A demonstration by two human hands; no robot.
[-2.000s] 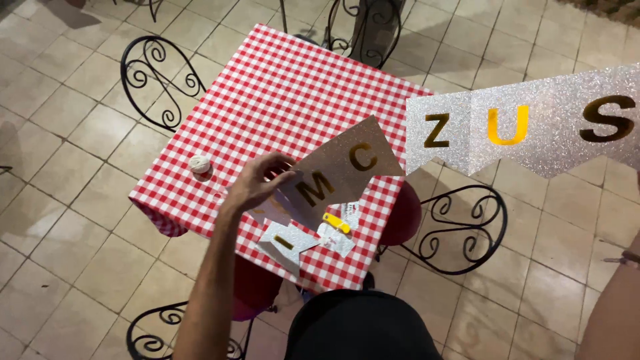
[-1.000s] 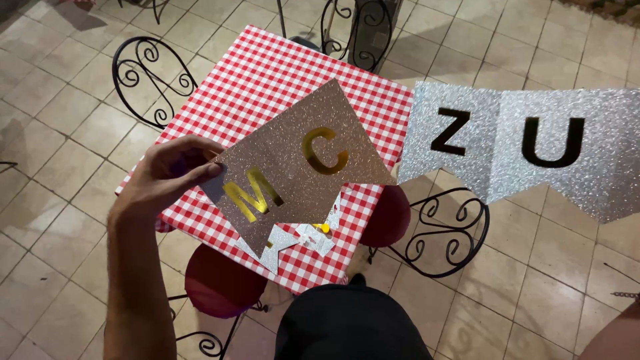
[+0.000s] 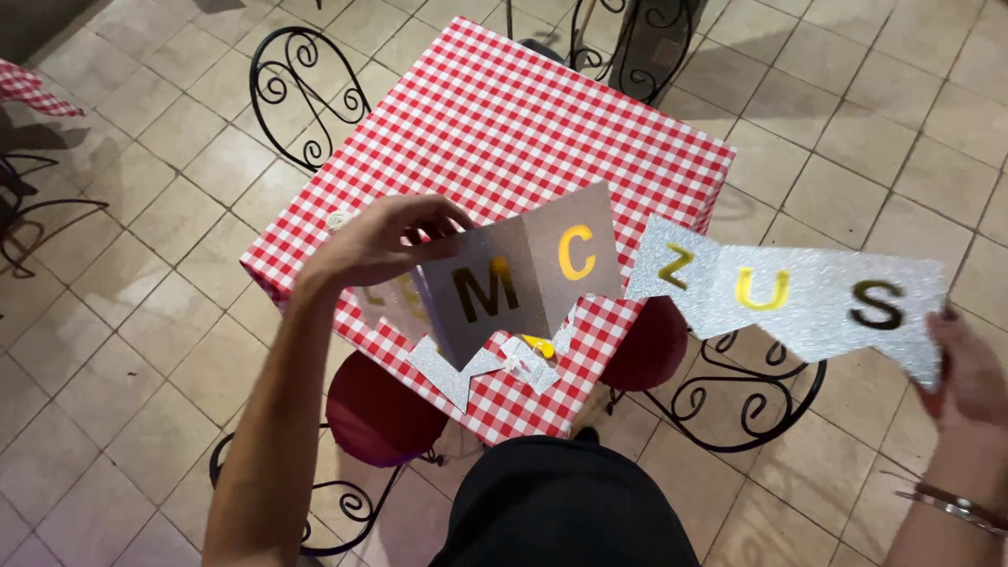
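My left hand [image 3: 394, 240] pinches the upper edge of a silver glitter letter banner [image 3: 492, 287] above the table. Its gold letters stand on joined panels with notched lower ends, folded at the seams. At the right, my right hand [image 3: 965, 366] grips the end panel of the glitter banner [image 3: 819, 303]. The stretch between my hands sags and bends. More folded silver panels hang or lie under my left hand, partly hidden. Silver pieces [image 3: 531, 366] rest on the table with a small yellow object [image 3: 540, 346] on them.
A square table with a red-and-white checked cloth [image 3: 535, 110] stands ahead. Black scrolled metal chairs [image 3: 307, 90] surround it, with dark red round seats [image 3: 386, 405] near me. A small whitish object [image 3: 339, 221] lies behind my left wrist. Tiled floor [image 3: 858, 142] lies around.
My right hand has come into view, holding the banner's end. The letter panels by my left hand are bent at a fold now; a second ago they were spread flatter.
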